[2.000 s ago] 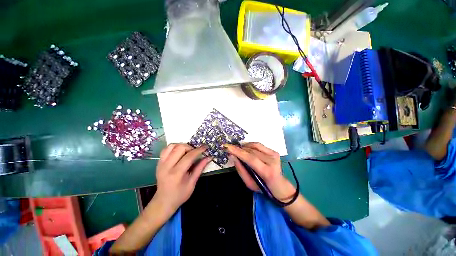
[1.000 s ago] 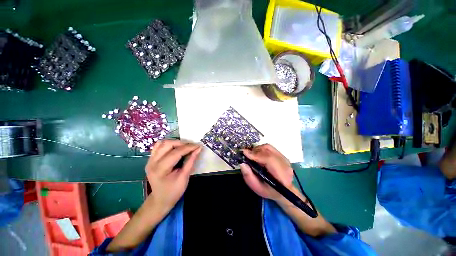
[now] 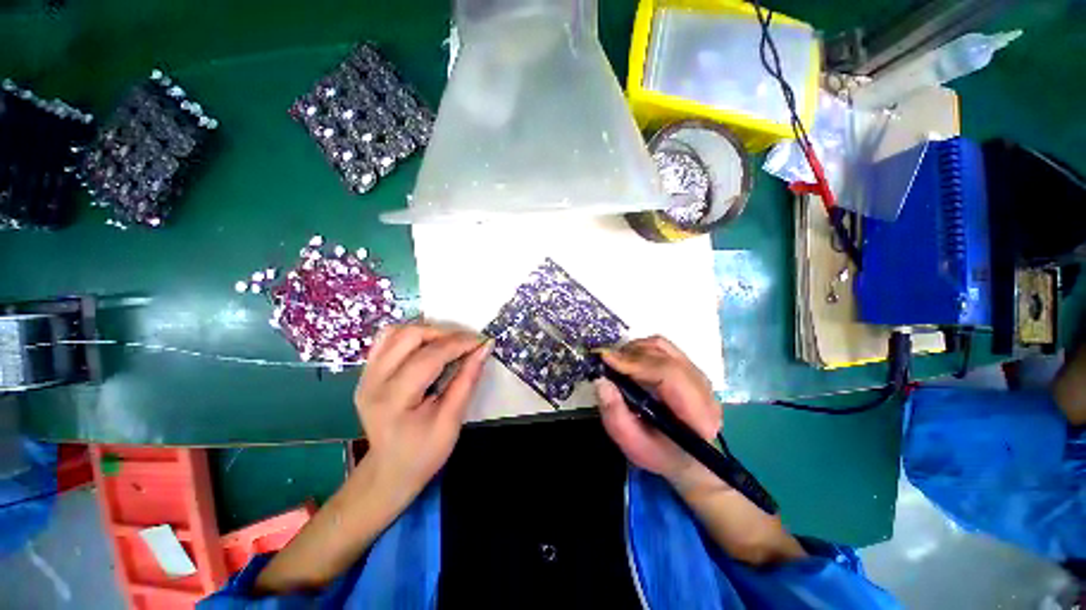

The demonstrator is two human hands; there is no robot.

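Observation:
A dark PCB panel (image 3: 550, 324) lies turned like a diamond on the white work sheet (image 3: 691, 322). My right hand (image 3: 657, 405) holds the black soldering iron (image 3: 685, 435) like a pen, its thin tip over the panel's lower middle. My left hand (image 3: 417, 393) pinches the thin solder wire (image 3: 203, 354) at the panel's left corner. The wire runs left across the green bench to the solder reel (image 3: 30, 348). Whether wire and iron tip touch cannot be told.
Loose small components (image 3: 328, 304) lie left of the sheet. Stacked panels (image 3: 363, 117) stand beyond. The fume hood (image 3: 536, 119) overhangs the sheet's far edge. The tip-cleaning tin (image 3: 691, 185), yellow tray (image 3: 726, 66) and blue soldering station (image 3: 927, 238) are right. A person's blue sleeve (image 3: 994, 465) is far right.
My hands have parted since the first frame. The iron, first slanting back under my right hand, now points at the panel. Since one second ago, it has shifted slightly right. My left hand holds wire.

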